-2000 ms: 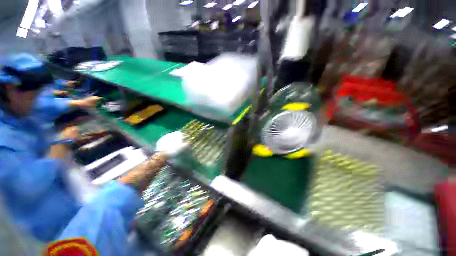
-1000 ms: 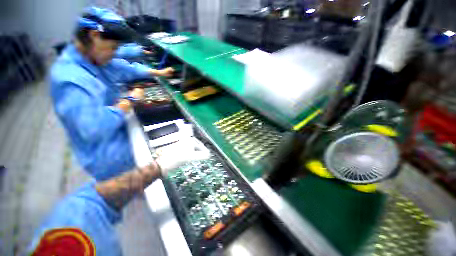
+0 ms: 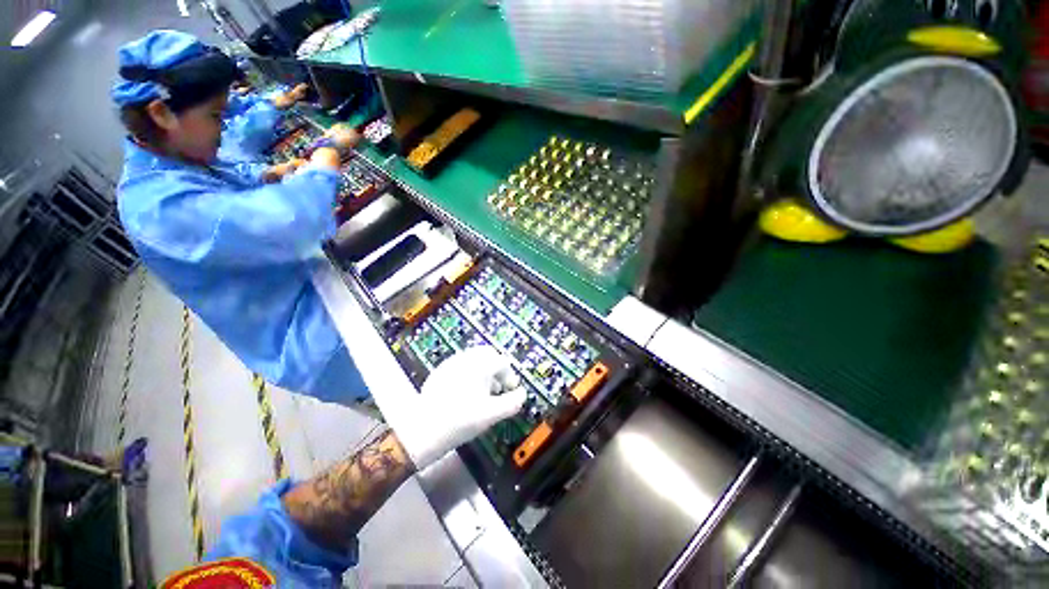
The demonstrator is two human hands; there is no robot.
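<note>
A black wave-solder pallet with orange clamps [image 3: 561, 414] lies on the conveyor, holding rows of small green circuit boards [image 3: 538, 334] crowded with parts. My left hand [image 3: 469, 403], in a white glove below a bare forearm and blue sleeve, reaches in from the lower left. It is over the pallet's near-left part, its fingers bent down at the boards. Its fingertips are partly hidden, so I cannot tell whether they hold a part. My right hand is out of the picture.
The conveyor's metal plate and crossbars [image 3: 736, 506] lie at lower right. A clear blister tray with yellow parts [image 3: 575, 201] lies under the shelf; another [image 3: 1012, 403] is at right. A penguin-shaped fan [image 3: 914, 144] stands on the green mat. A worker in blue [image 3: 230, 219] stands at left.
The view has steadied and come closer to the pallet. My left hand has moved from the pallet's far-left end onto its boards. White shapes at the bottom edge two seconds ago are gone.
</note>
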